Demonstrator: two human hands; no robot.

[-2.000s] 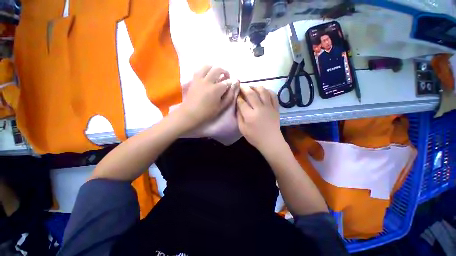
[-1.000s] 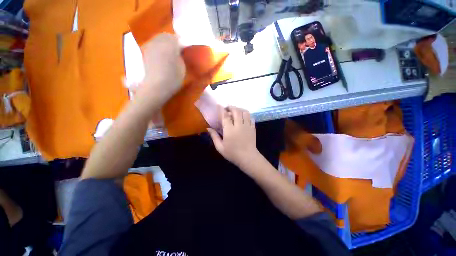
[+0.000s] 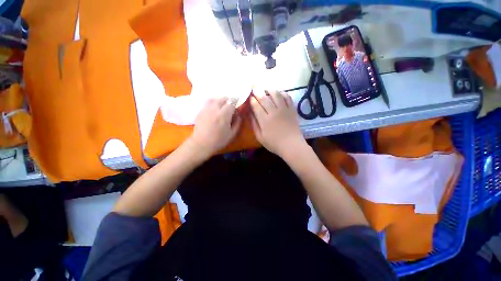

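Observation:
An orange panel [image 3: 174,137] lies at the table's front edge, under and around my hands. A pale piece [image 3: 178,110] lies on it, left of my left hand. My left hand [image 3: 217,123] is on the orange cloth, its fingers bent over the edge of it. My right hand [image 3: 274,118] lies beside it, fingertips pinching or pressing the cloth at the same spot. The fingers hide most of the gripped cloth. The sewing machine's needle area [image 3: 247,46] is just beyond my fingertips, washed out by the lamp glow.
Large orange panels [image 3: 101,93] cover the table's left side. Black-handled shears [image 3: 317,99], a phone [image 3: 352,66], a thin tool [image 3: 384,97] and a dark-handled tool [image 3: 414,64] lie right. A blue basket [image 3: 467,181] holds orange and pale pieces below right. A person's arm shows at lower left.
My left hand has come down from the left onto the cloth, and my right hand has moved up beside it. The orange piece now lies flatter at the table edge.

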